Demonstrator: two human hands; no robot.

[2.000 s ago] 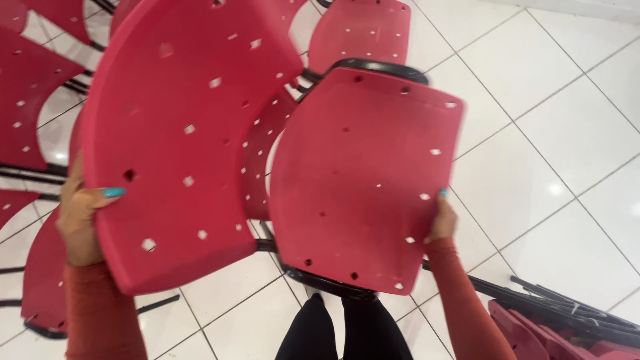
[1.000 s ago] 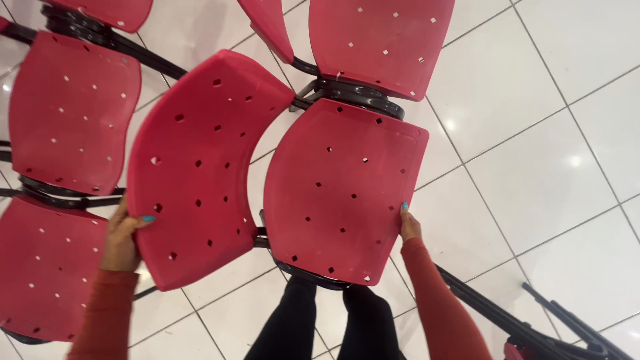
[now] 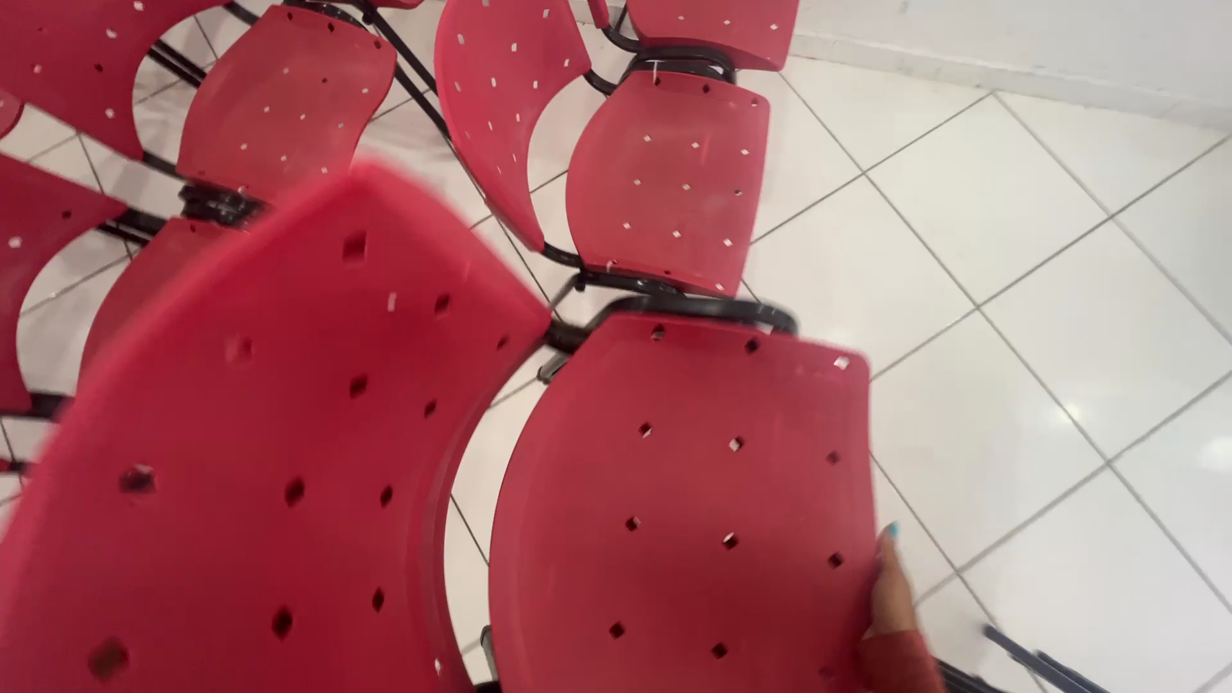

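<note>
A red perforated plastic chair with a black metal frame fills the lower left and middle, its backrest (image 3: 289,452) at left and its seat (image 3: 683,500) to the right. My right hand (image 3: 890,592), thumb on top with a blue nail, grips the front edge of the seat; its other fingers are hidden beneath. My left hand is out of view. Just beyond the chair's black side rail (image 3: 693,308) stands another red chair, its seat (image 3: 674,183) very near or against it; whether they touch cannot be told.
More red chairs (image 3: 289,106) stand in a row at the upper left. A white wall (image 3: 1011,43) runs along the top right. White floor tiles (image 3: 962,241) with dark joints lie to the right. Black metal legs (image 3: 1039,659) show at the lower right.
The view has shifted greatly. The chair now looks larger, and my left hand, on the backrest edge in both earlier frames, is out of sight. My right hand stays at the seat's front edge.
</note>
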